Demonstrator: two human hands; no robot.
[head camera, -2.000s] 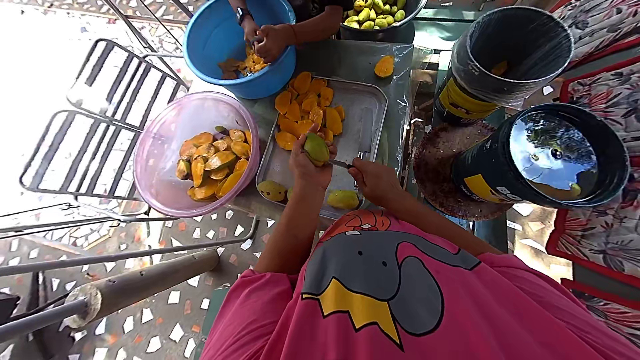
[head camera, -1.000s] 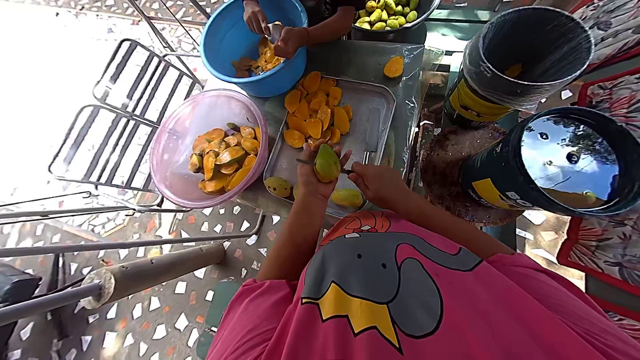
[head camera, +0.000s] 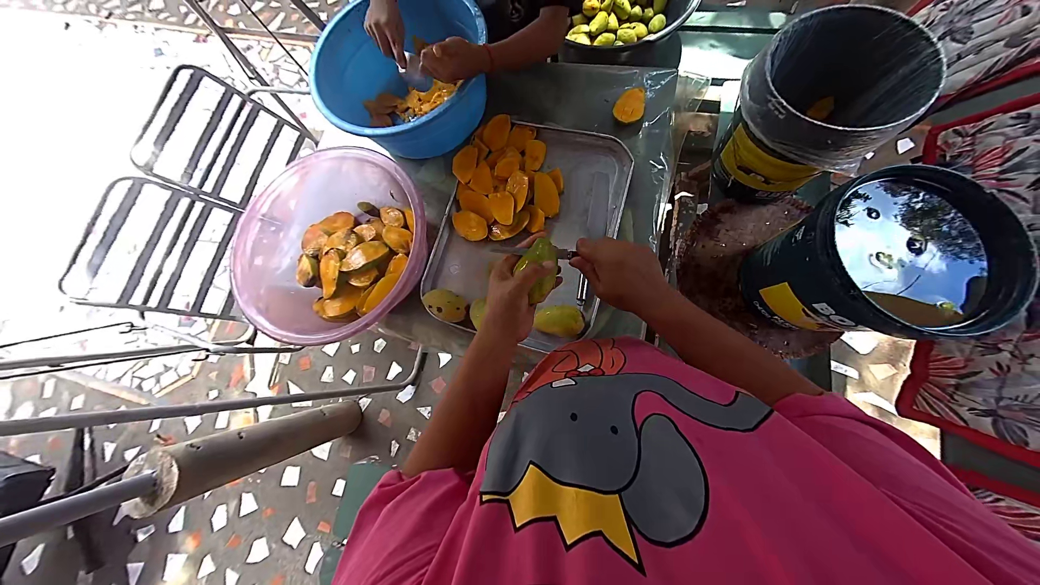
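My left hand (head camera: 510, 299) holds a green mango (head camera: 536, 270) upright over the metal tray (head camera: 603, 195). The handle of a knife (head camera: 561, 253) is in my right hand (head camera: 619, 272), and its blade lies across the mango near the upper end; part of the blade is hidden. Orange mango slices (head camera: 505, 180) are heaped on the tray's far left part. Along the near edge lie whole mangoes, a spotted one (head camera: 445, 305) at left and a greenish-yellow one (head camera: 559, 321) below my hands. A second utensil with a metal handle (head camera: 582, 290) rests on the tray.
A pink basin (head camera: 272, 284) of mango pieces stands left of the tray. Behind it, a person's hands (head camera: 451, 59) work over a blue basin (head camera: 341, 101). A bowl of green mangoes (head camera: 676, 26) is at the back. Two dark buckets (head camera: 837, 73), one holding water (head camera: 918, 252), stand right.
The green mango has been turned in my left hand, and the knife blade now crosses it higher up. My right hand stays close beside it.
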